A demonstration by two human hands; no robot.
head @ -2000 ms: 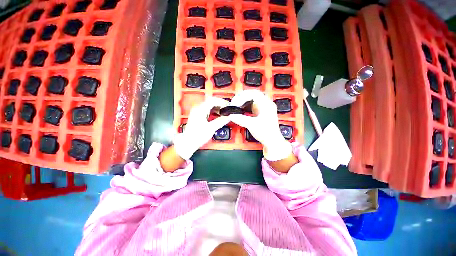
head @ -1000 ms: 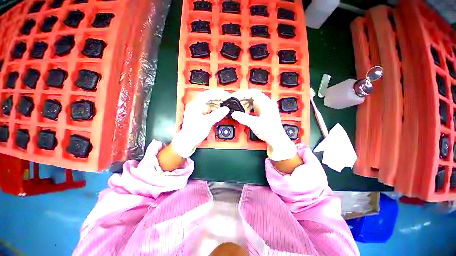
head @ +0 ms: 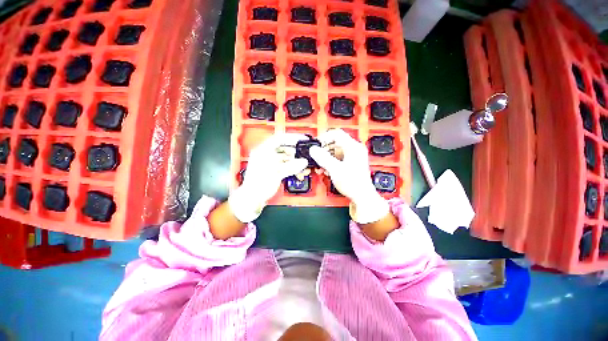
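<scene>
A small black module [head: 307, 152] is held between my two white-gloved hands, above the lower rows of the orange-red foam tray [head: 322, 122]. My left hand [head: 270, 166] grips its left side with the fingertips. My right hand [head: 345, 166] touches its right side, with a fingertip on its face. Other black modules sit in the tray's pockets. One in the bottom row [head: 297, 184] shows a round lens-like ring. The pocket at the left of the second row from the bottom looks empty. My hands cover parts of the two lowest rows.
Stacked foam trays with modules stand at left [head: 143, 120], beside clear plastic wrap [head: 183, 106], and at right [head: 510, 146]. Right of the tray lie a brush [head: 423, 160], a white cloth [head: 448, 202], a metal-lidded bottle [head: 457, 129] and a small whitish piece [head: 428, 118]. A blue crate [head: 500, 296] is below.
The module between my hands has turned from edge-on to a flatter, more upright pose with its face showing. My fingers have shifted around it. The view has moved slightly.
</scene>
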